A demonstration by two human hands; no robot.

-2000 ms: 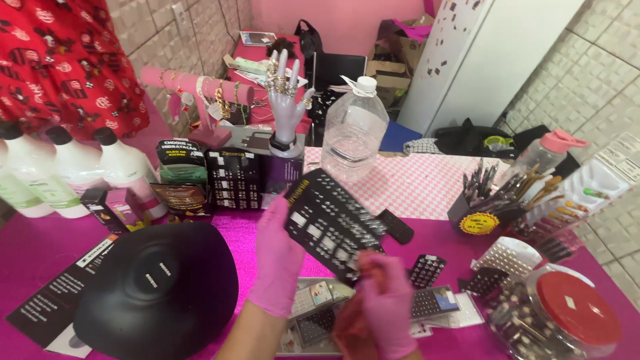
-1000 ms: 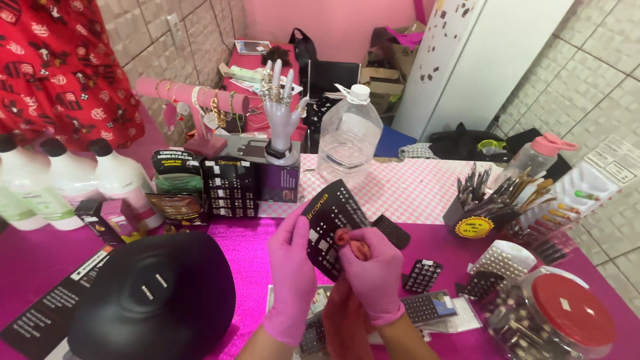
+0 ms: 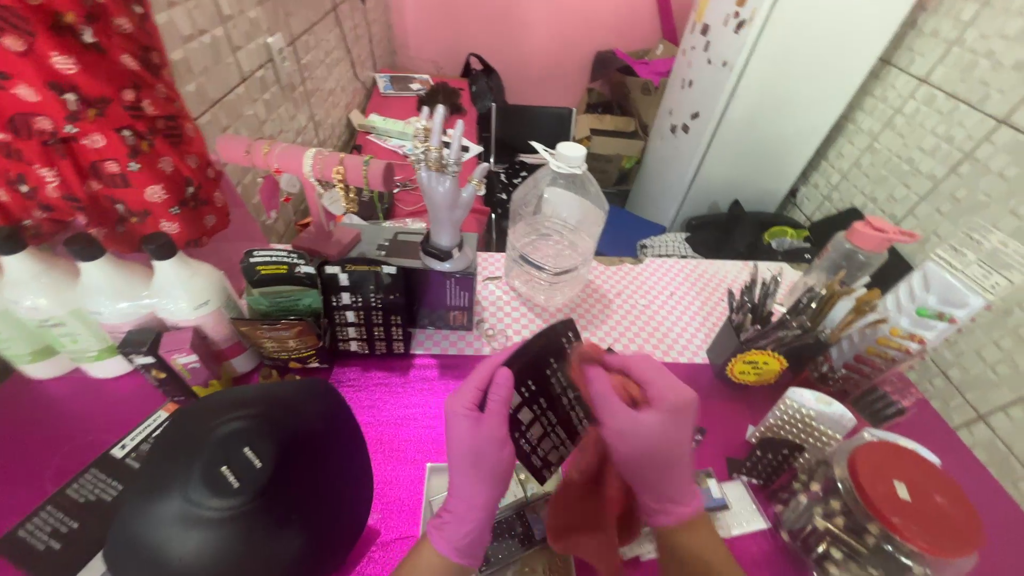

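My left hand [image 3: 480,448], in a pink glove, holds the left edge of a black card of small stud earrings [image 3: 544,400]. Across from it my right hand [image 3: 648,432], gloved too, grips a red cloth [image 3: 596,496] and presses part of it to the card's right edge. The cloth hangs below my right hand. Under both hands lies a tray [image 3: 432,488] with more cards and small packs, partly hidden by my hands and the cloth.
A black rounded object [image 3: 240,480] is at left, near white bottles [image 3: 188,288]. Behind stand a similar earring card [image 3: 366,308], a hand-shaped ring display [image 3: 444,192] and a large clear plastic bottle [image 3: 556,224]. At right are a pencil holder [image 3: 724,348] and a red-lidded jar [image 3: 912,496].
Two seconds ago the card was more tilted and farther out, its printed face fully in view. My right hand has risen from low on the card to its right edge with the cloth.
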